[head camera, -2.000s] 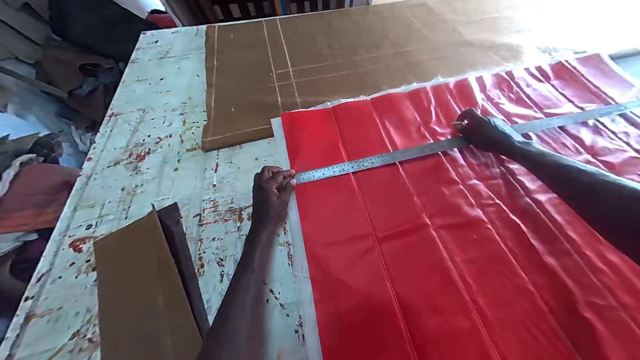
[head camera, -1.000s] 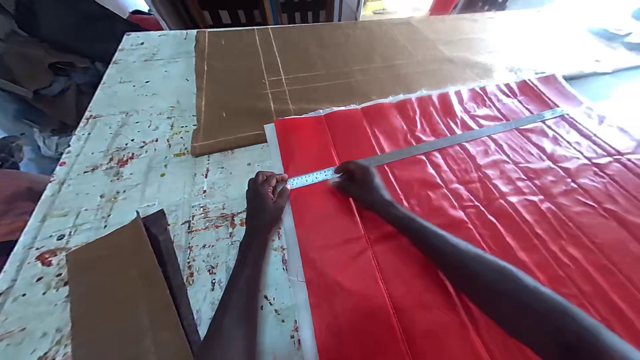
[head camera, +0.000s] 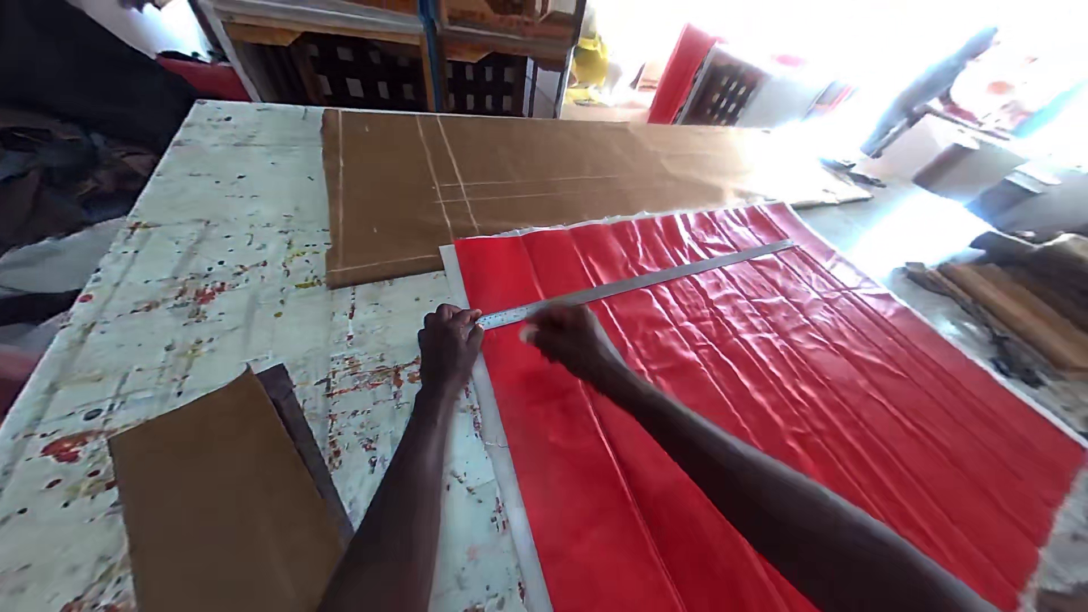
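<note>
A long metal ruler (head camera: 671, 275) lies across a sheet of glossy red material (head camera: 714, 408) with a pale backing edge. My left hand (head camera: 450, 344) pinches the ruler's near end at the left edge of the red sheet. Just right of it, my right hand (head camera: 568, 338) is over the red sheet, against or just in front of the ruler's lower edge; it is blurred, and whether it holds something small cannot be told. The far end of the ruler rests near the sheet's back edge.
Brown sheet material (head camera: 527, 170) with pale drawn lines lies behind the red sheet. A folded brown piece (head camera: 221, 493) is at the lower left of the paint-stained table (head camera: 255, 212). Dark fabric heaps (head camera: 76, 178) are at the left, folded brown material (head camera: 1011, 314) at the right.
My right hand was farther along the ruler two seconds ago, then came left towards my left hand. My left hand stays at the ruler's end. The view now takes in more of the room.
</note>
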